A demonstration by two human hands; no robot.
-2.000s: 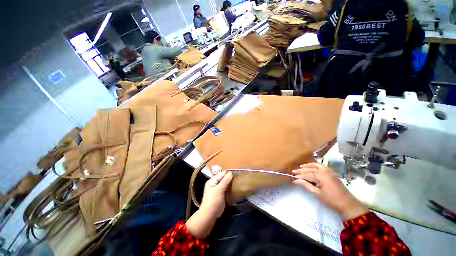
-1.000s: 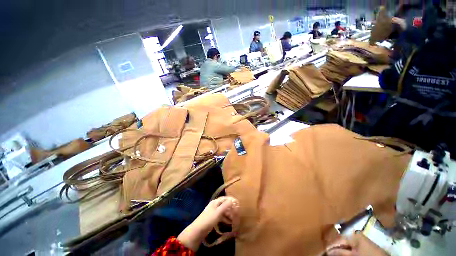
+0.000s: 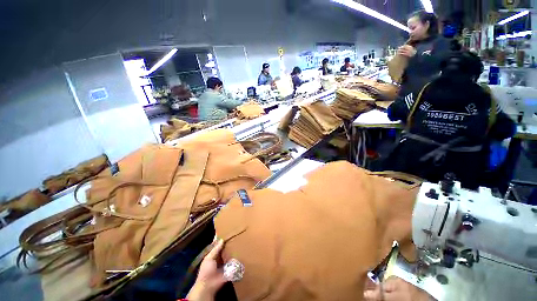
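A large tan bag body panel [image 3: 300, 235] lies across the white table, with a dark label [image 3: 244, 198] near its left corner. My left hand [image 3: 207, 275] grips the panel's left edge beside a round silvery fitting [image 3: 234, 270]. My right hand [image 3: 397, 290] is cut off by the bottom edge of the picture, at the panel's lower right edge. A narrow dark and pale strip [image 3: 390, 258] rises beside its fingers; its grip is unclear. The white sewing machine head [image 3: 471, 220] is just right of the panel.
Piled tan bags [image 3: 147, 206] with looped handles lie on the dark-edged bench at left. Stacked cut pieces [image 3: 315, 122] are farther back. A person in a dark printed top [image 3: 450, 120] sits ahead right; another person [image 3: 427, 56] stands behind. More people sit at far benches.
The panel has spread out in front of the machine, hiding more of the table. Both hands have moved lower in the picture. The view swung left, then partly back right.
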